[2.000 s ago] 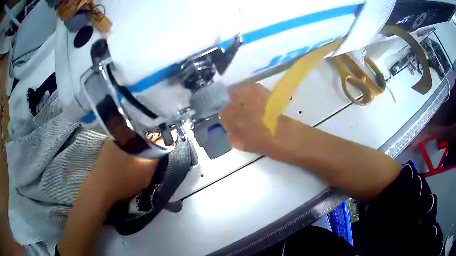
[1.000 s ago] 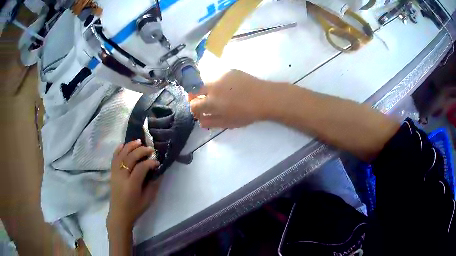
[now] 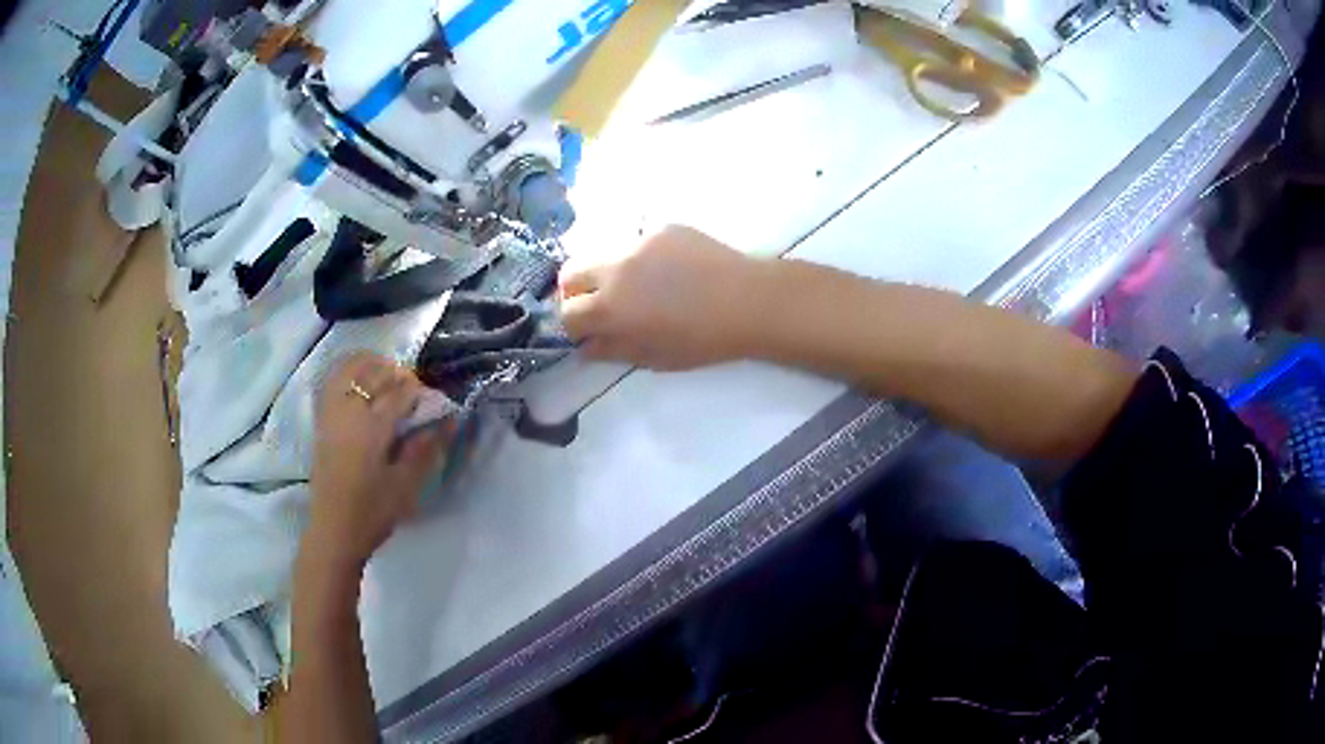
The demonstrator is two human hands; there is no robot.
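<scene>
The light grey knit garment lies crumpled on the left of the machine table. Its black band runs from the left towards the presser foot, with dark grey folds bunched in front of the foot. My left hand, slightly blurred and with a ring, is on the garment's near edge and pinches the cloth there. My right hand is beside the needle area, its fingertips closed on the edge of the dark grey cloth. The needle itself cannot be made out.
The white machine head stands at the back with a yellow-tan tape strip. A metal rod and yellow-handled shears lie behind my right arm. A ruler strip edges the table. A blue basket is at far right.
The black band has swung away to the left behind the folds, and the cloth by the foot is more bunched. My left hand has shifted slightly. The view has moved, showing more floor at left.
</scene>
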